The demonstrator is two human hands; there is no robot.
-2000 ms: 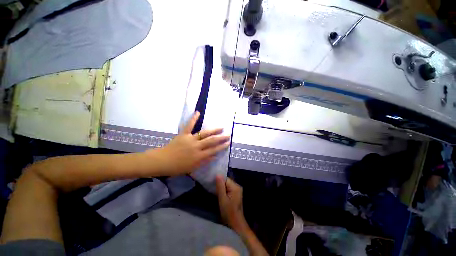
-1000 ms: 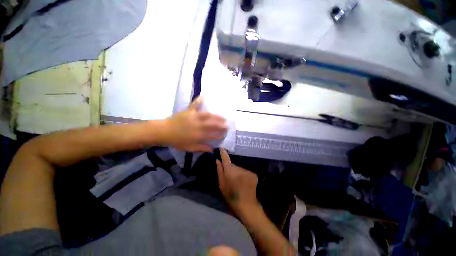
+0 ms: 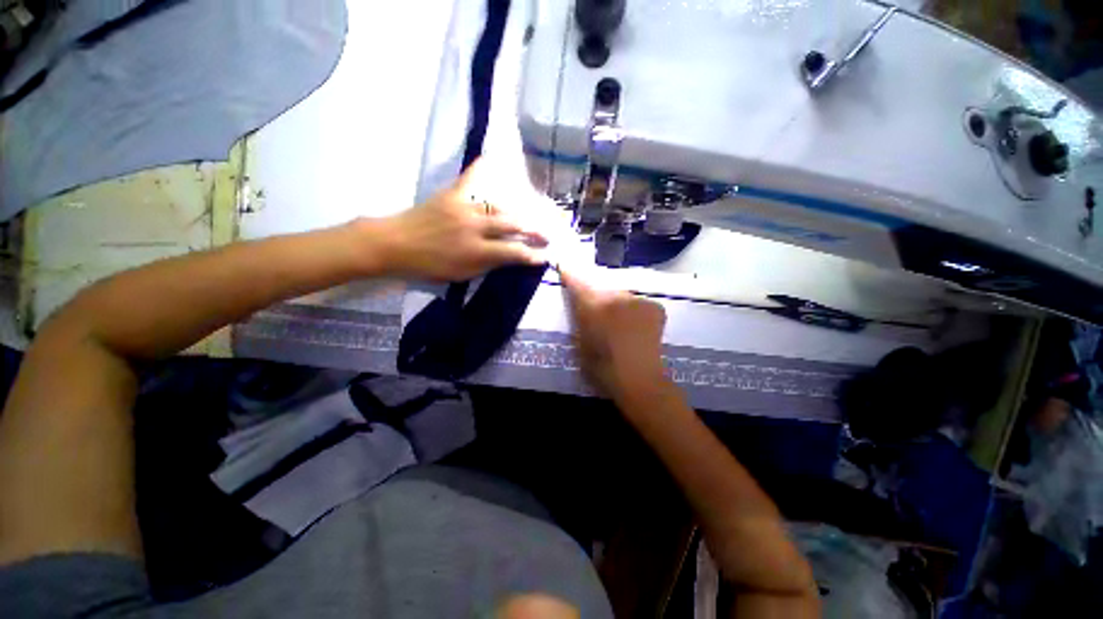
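A light grey garment panel with a dark stripe lies left of the machine's needle area. My left hand rests on the panel, fingers pointing right. My right hand is just right of it, its fingertips meeting my left fingertips at the cloth edge below the presser foot. A dark cloth piece hangs folded from under my hands over the ruler-marked edge. Whether the fingertips pinch the cloth is partly hidden by glare.
The white machine head stands at the right. Thin dark snips lie on the bed. Another grey panel lies far left above the worn yellowish board. Striped grey panels are heaped at the lap. An open scrap box is at lower right.
The panel has moved up past the needle area. Both hands have moved up, my right hand from below the table edge onto the bed. The dark cloth piece now shows over the edge.
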